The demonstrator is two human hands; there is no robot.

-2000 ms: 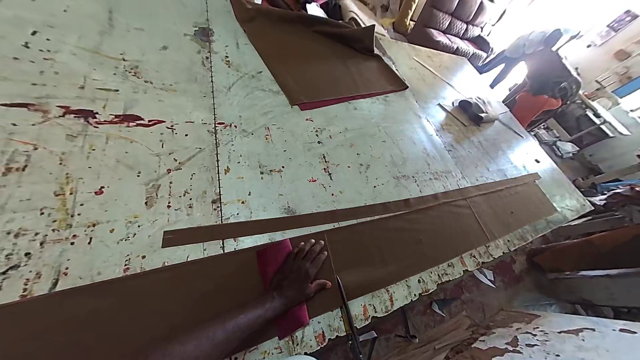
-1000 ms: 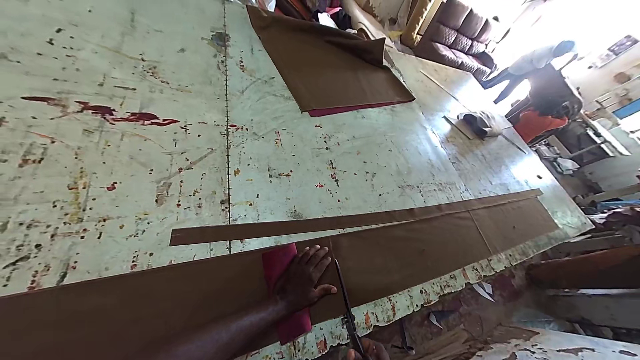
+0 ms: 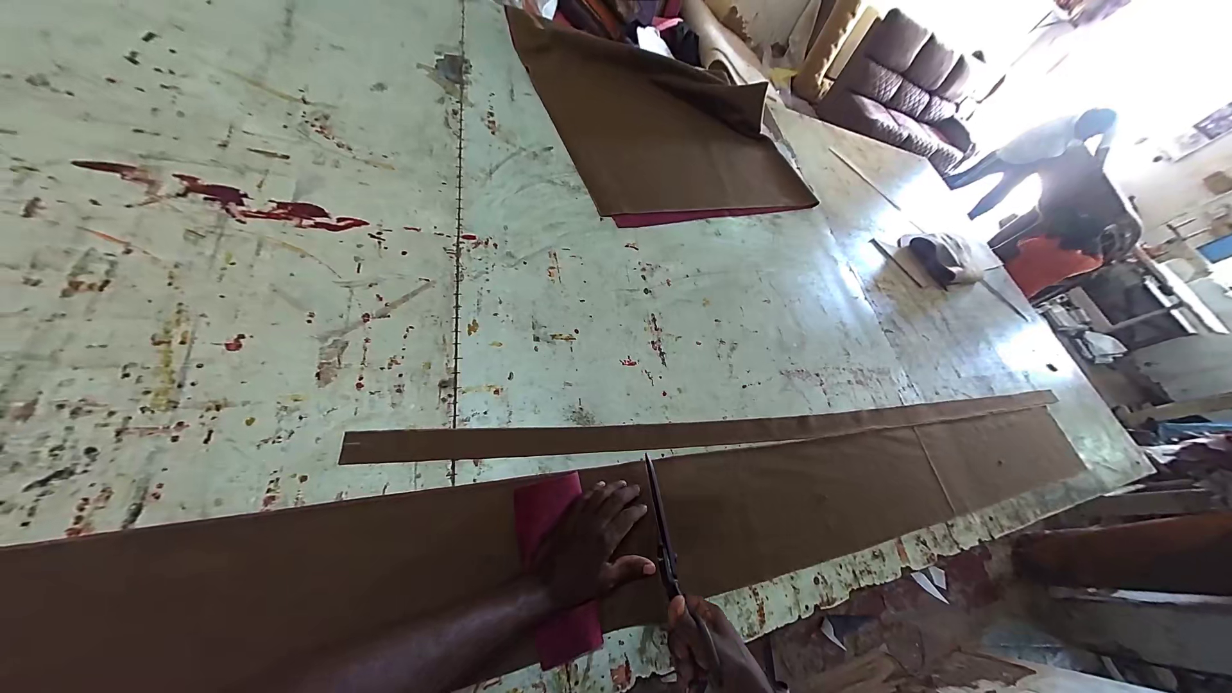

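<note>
A long brown fabric panel (image 3: 799, 500) runs along the near edge of the table. My left hand (image 3: 592, 549) lies flat on it, fingers spread, partly over a dark red fabric piece (image 3: 541, 515). Just right of that hand, my right hand (image 3: 707, 640) grips a pair of scissors (image 3: 664, 539) by the handles. The scissors lie across the panel, tips at its far edge; whether their blades are apart cannot be told. A narrow brown fabric strip (image 3: 539, 440) lies beyond the panel and meets it toward the right.
The worktable (image 3: 318, 318) has a paint-stained, pale green top. A folded brown cloth with a red underside (image 3: 664, 144) lies at its far side, near a small grey bundle (image 3: 943, 258). Beyond stand a brown padded sofa (image 3: 900, 87) and a bending person (image 3: 1049, 144). Scraps litter the floor.
My right hand has come into view from the bottom edge, holding the scissors, which now lie farther up across the panel. My left hand has stayed by the red piece.
</note>
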